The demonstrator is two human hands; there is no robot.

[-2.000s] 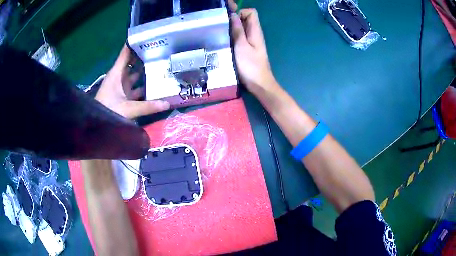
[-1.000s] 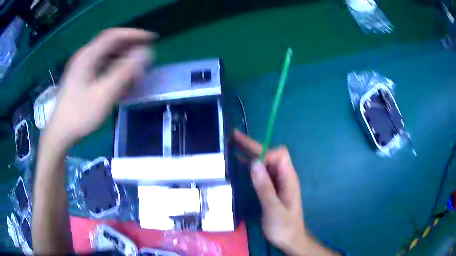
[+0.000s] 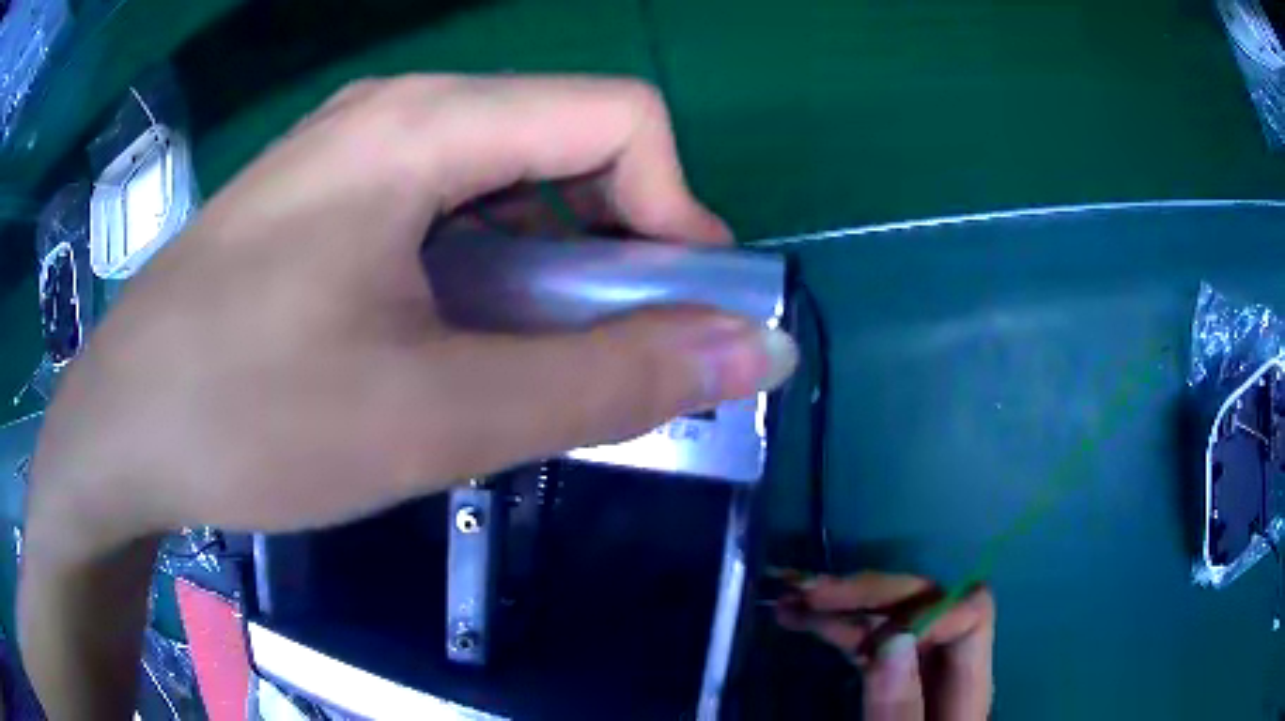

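The screw feeder (image 3: 662, 448) fills the lower middle, seen from above, with its dark bin open. A narrow silver rail (image 3: 469, 571) with two screws crosses the bin. My left hand (image 3: 310, 324) is large in front of the camera, its thumb over the feeder's back top edge and its fingers bent behind it; it hides the bin's back left part. My right hand (image 3: 909, 641), cut off by the bottom edge, is beside the feeder's right side and pinches the thin green strip (image 3: 1050, 507), which slants up to the right and looks blurred.
A black cord (image 3: 819, 465) runs along the feeder's right side. A bagged dark housing (image 3: 1240, 486) lies at the right edge. A white housing (image 3: 141, 211) and a dark one (image 3: 59, 303) lie at the left. Part of the red mat (image 3: 214, 648) shows lower left.
My left hand has come down from the air onto the feeder's back edge. The view is now closer over the bin. My right hand still holds the green strip, which now slants further right.
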